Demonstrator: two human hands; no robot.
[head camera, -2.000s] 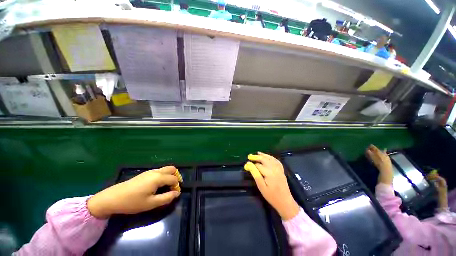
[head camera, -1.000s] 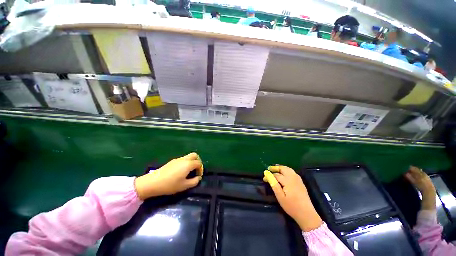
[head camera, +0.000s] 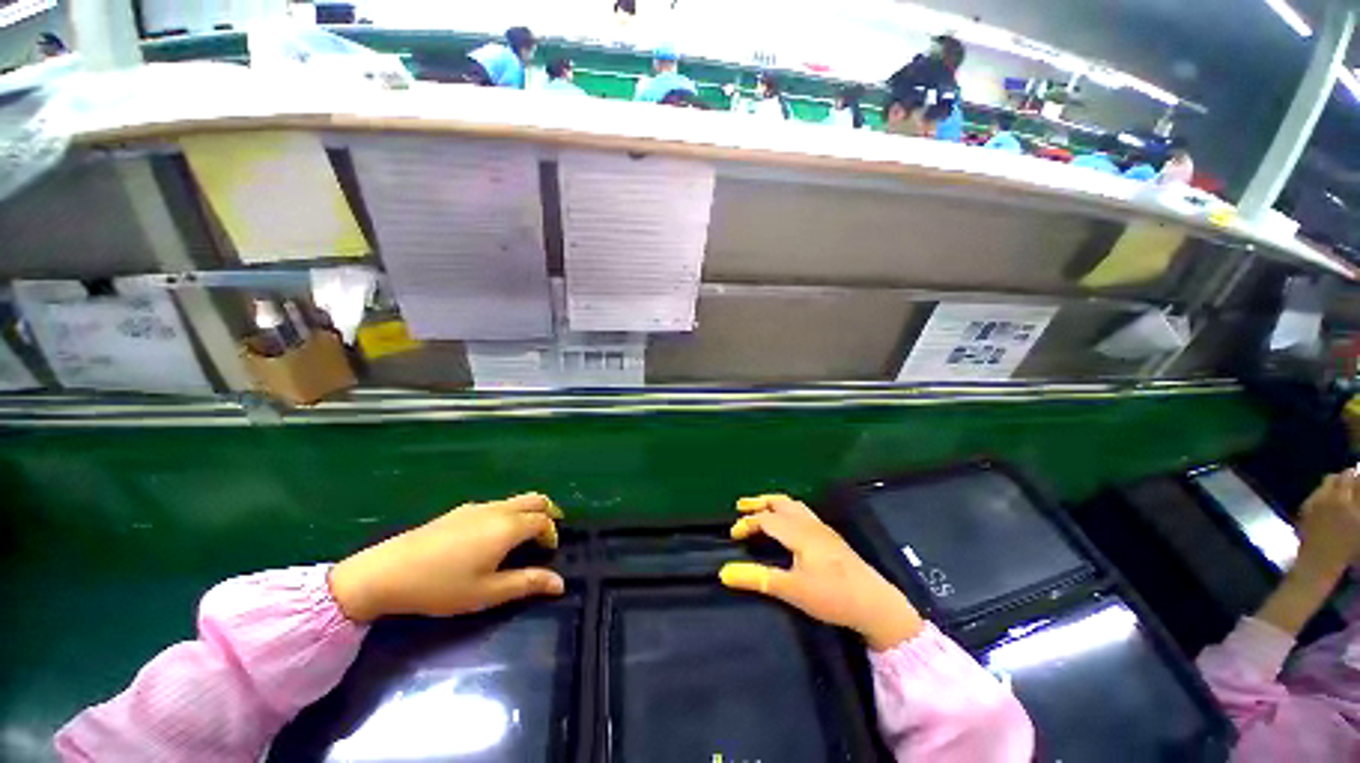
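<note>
Two dark tablets, a left one (head camera: 463, 671) with lamp glare and a right one (head camera: 713, 671), lie side by side in a black tray (head camera: 594, 656) in front of me, cut off by the bottom edge. A narrow dark strip shows beyond them. My left hand (head camera: 448, 562) lies over the tray's far left part, yellow caps on its fingertips, thumb and fingers apart. My right hand (head camera: 817, 570) is over the far right part, thumb and fingers spread, also with yellow caps. Neither hand visibly holds anything; contact under the fingers is hard to tell.
To the right stands another black tray with two dark tablets (head camera: 970, 537), one with a pale mark. Further right are another tablet (head camera: 1245, 514) and another person's hand (head camera: 1324, 522) and pink sleeve. Behind the green bench (head camera: 403, 462) is a grey partition with paper sheets (head camera: 634, 239).
The view has shifted. My right thumb and fingers have spread apart, and my left hand looks more open. The other person's hand at the right has moved away from the tablet's far side.
</note>
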